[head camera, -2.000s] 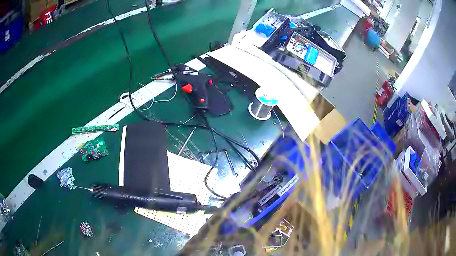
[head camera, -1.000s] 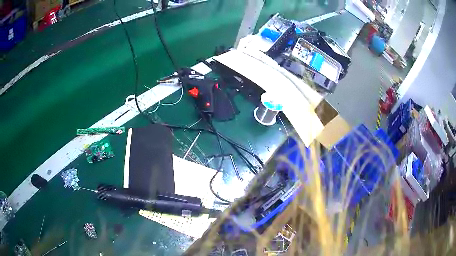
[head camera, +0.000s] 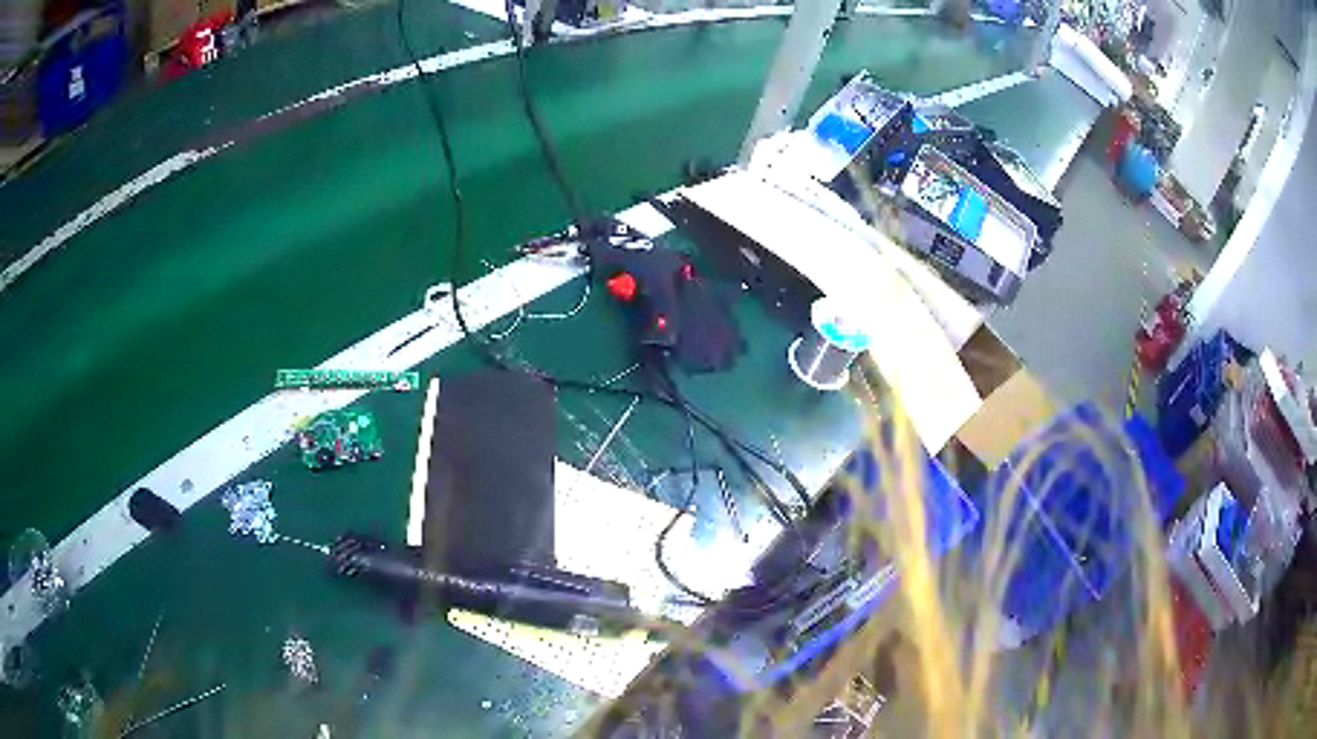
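Observation:
Neither of my hands is in view. The black electric screwdriver (head camera: 484, 589) lies across the lower edge of the black mat (head camera: 491, 469), its thin bit pointing left to a small silver heap of screws (head camera: 250, 510). Pale paper (head camera: 614, 523) lies under the mat. A green circuit board (head camera: 341, 439) lies left of the mat, and a long narrow green board (head camera: 347, 380) lies above it, by the white edge strip. Blurred yellowish strands cover part of the lower right.
A black glue gun with red trigger (head camera: 657, 296) and a solder wire spool (head camera: 828, 347) stand beyond the mat. Black cords cross the bench. Blue bins (head camera: 1076, 513), an open carton (head camera: 1004, 414) and boxed units (head camera: 965, 217) are at right. The green conveyor (head camera: 361, 188) runs behind.
The whole view has shifted, so the bench things appear farther right and slightly lower. The screwdriver, mat and boards keep their places relative to each other.

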